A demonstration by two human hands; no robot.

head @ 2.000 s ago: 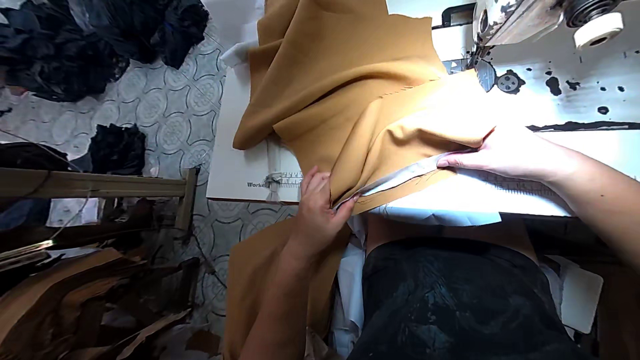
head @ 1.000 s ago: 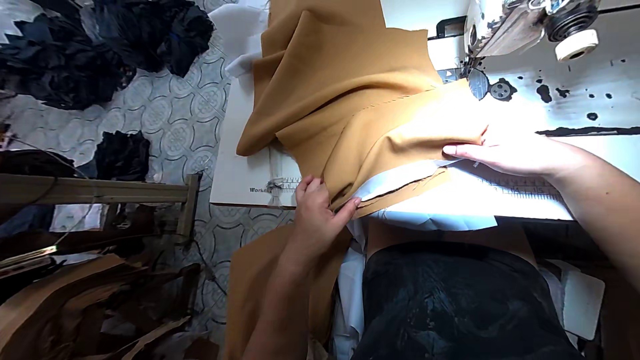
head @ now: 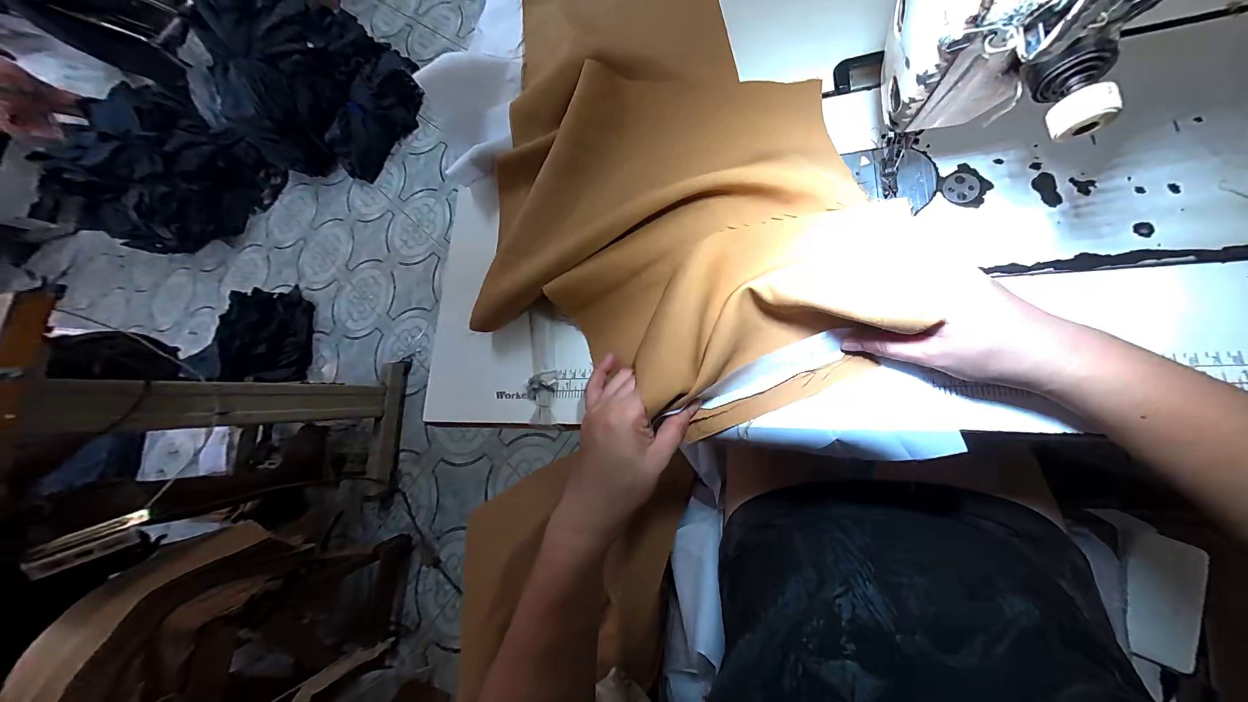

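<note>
Mustard-brown fabric (head: 673, 166) lies bunched and folded across the white sewing table (head: 478, 361), with a line of stitches near its middle. My left hand (head: 624, 419) pinches the layered edge of the fabric between thumb and fingers at the table's front edge. Farther right, my right hand (head: 975, 331) has its thumb over and fingers under the fabric's fold. Between the hands a strip of white lining (head: 780, 370) shows beside the brown edge. The needle and presser foot of the sewing machine (head: 892, 161) stand just beyond the fabric, which reaches close to them. Glare hides part of the cloth.
Piles of dark cloth (head: 331, 88) lie on the patterned tile floor (head: 341, 244) at the left. A wooden frame (head: 214, 405) stands at lower left, with brown pieces (head: 146, 595) below. More brown fabric (head: 517, 565) hangs off the table's front. Part of another person's hand shows at far left.
Both hands keep their places along the fabric edge with little plain movement. The view has shifted slightly.
</note>
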